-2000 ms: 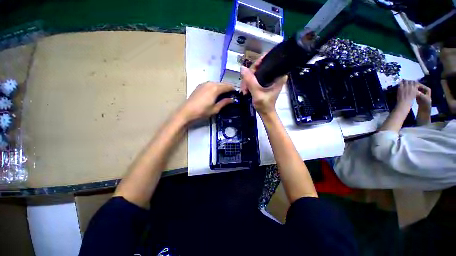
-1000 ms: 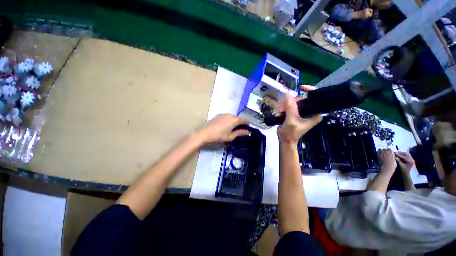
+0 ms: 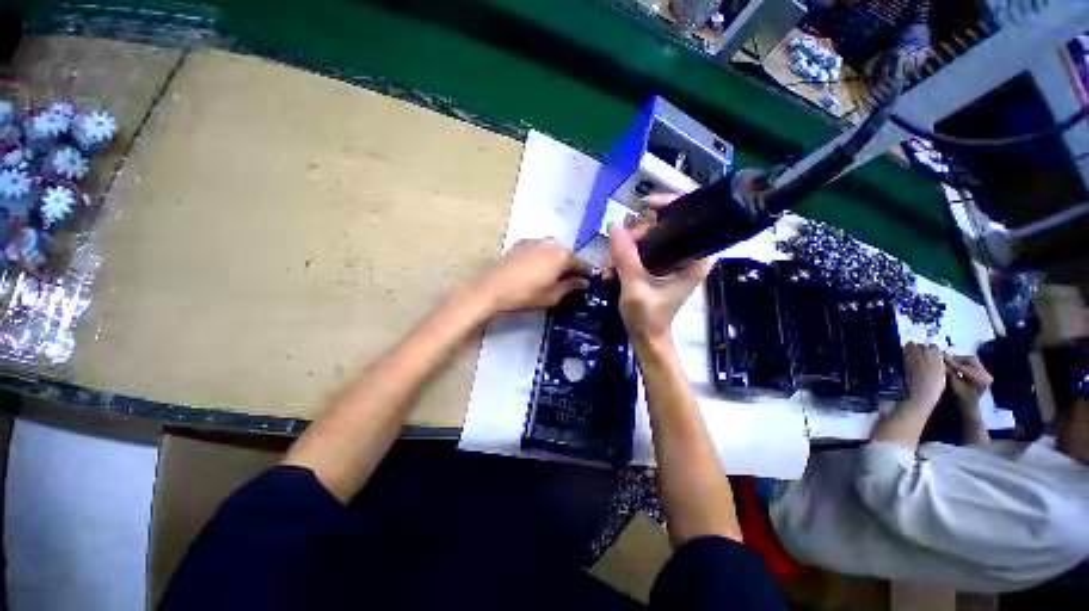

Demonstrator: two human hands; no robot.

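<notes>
A glossy black plastic housing (image 3: 577, 388) lies open on the white paper in front of me, with a pale round spot and a grille pattern inside. My left hand (image 3: 537, 277) rests at its far left corner, fingertips on the edge. My right hand (image 3: 654, 287) is closed around a thick black electric screwdriver (image 3: 705, 221), tilted with its cord end up to the right. Its tip is hidden by my fingers near the housing's far end. The blue-and-white screw feeder (image 3: 663, 155) stands just behind.
Black housings (image 3: 755, 328) stand in a row at right, with a heap of small metal parts (image 3: 854, 265) behind. A person's hands (image 3: 943, 376) are at far right. White-blue toothed pieces (image 3: 54, 161) lie at far left beside the brown board (image 3: 299, 239). A green belt (image 3: 394, 60) runs behind.
The right hand and screwdriver have moved from the feeder's front back to the housing's far end. The left hand stays at the housing's corner.
</notes>
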